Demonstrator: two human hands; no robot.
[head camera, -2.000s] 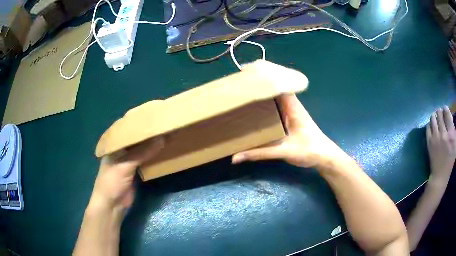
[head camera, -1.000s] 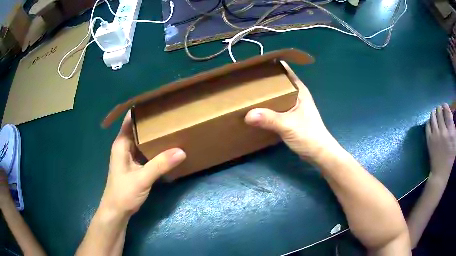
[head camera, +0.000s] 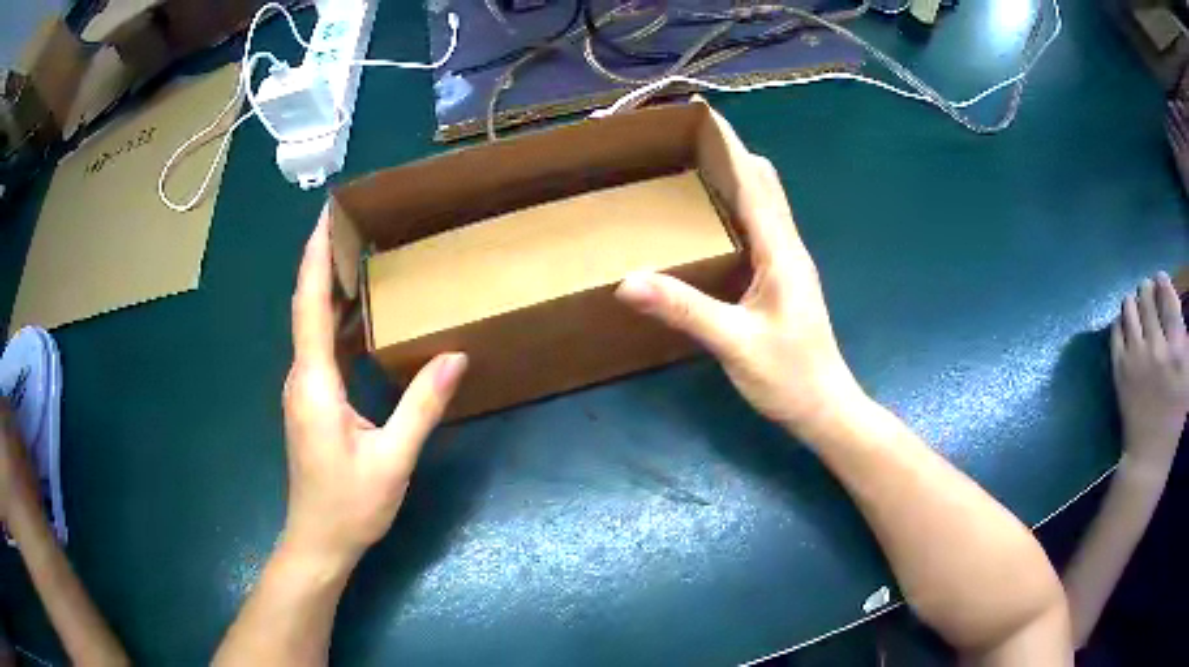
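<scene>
A brown cardboard mailer box (head camera: 574, 326) stands in front of me on the dark green table, slightly turned. A plain brown cardboard panel fills its top opening, and the lid (head camera: 522, 166) rises behind it at the back edge. My left hand (head camera: 342, 437) holds the left end, thumb on the front wall and fingers along the side. My right hand (head camera: 769, 319) holds the right end, thumb on the front wall and fingers behind the corner. What is inside the box is hidden.
A flat cardboard sheet (head camera: 124, 209) and a white power strip (head camera: 317, 111) lie at the back left. Loose cables (head camera: 626, 39) lie on a dark board (head camera: 502, 98). Another person's hand (head camera: 1150, 358) rests at the right; another arm (head camera: 52, 573) reaches over a white scale (head camera: 46, 450).
The lid tuck flap that stuck out past both ends is no longer seen, and the lid stands behind the panel. The box's front has tilted. An arm has appeared at the left.
</scene>
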